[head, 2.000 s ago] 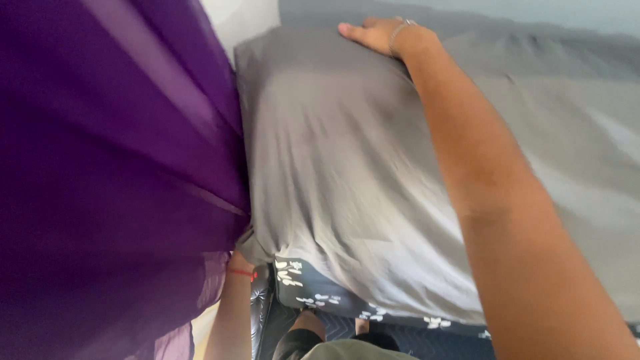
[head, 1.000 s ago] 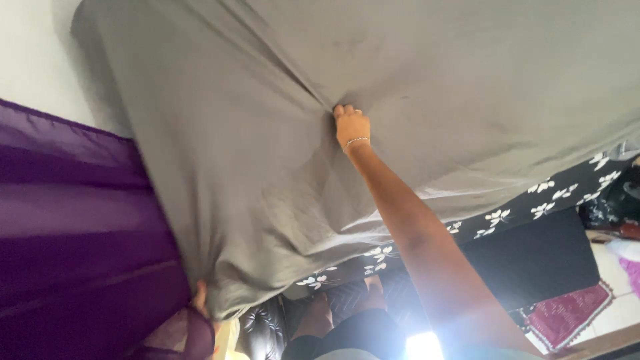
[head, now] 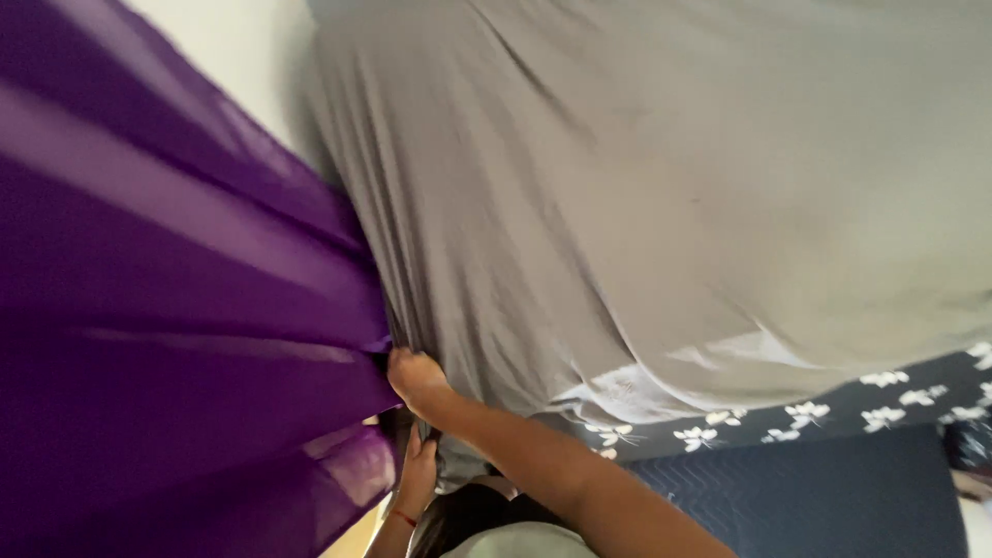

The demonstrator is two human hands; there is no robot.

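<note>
A wrinkled grey fitted sheet (head: 620, 194) covers a mattress whose dark side (head: 744, 434) bears white flowers. My right hand (head: 418, 384) grips the sheet at the mattress's left end, and folds run up from it. Just below, my left hand (head: 419, 465), with a red string at its wrist, holds the sheet's lower edge near the corner; its fingertips are partly hidden behind the cloth. The mattress corner itself lies under the sheet.
A sheer purple curtain (head: 194, 310) hangs along the left, touching the sheet near my hands. Behind it is a pale wall (head: 240, 70). A dark blue padded surface (head: 806, 496) lies below the mattress at the lower right.
My right hand has left the top of the sheet, where it pinched the cloth, and moved down left beside my left hand. Folds now gather at the left end.
</note>
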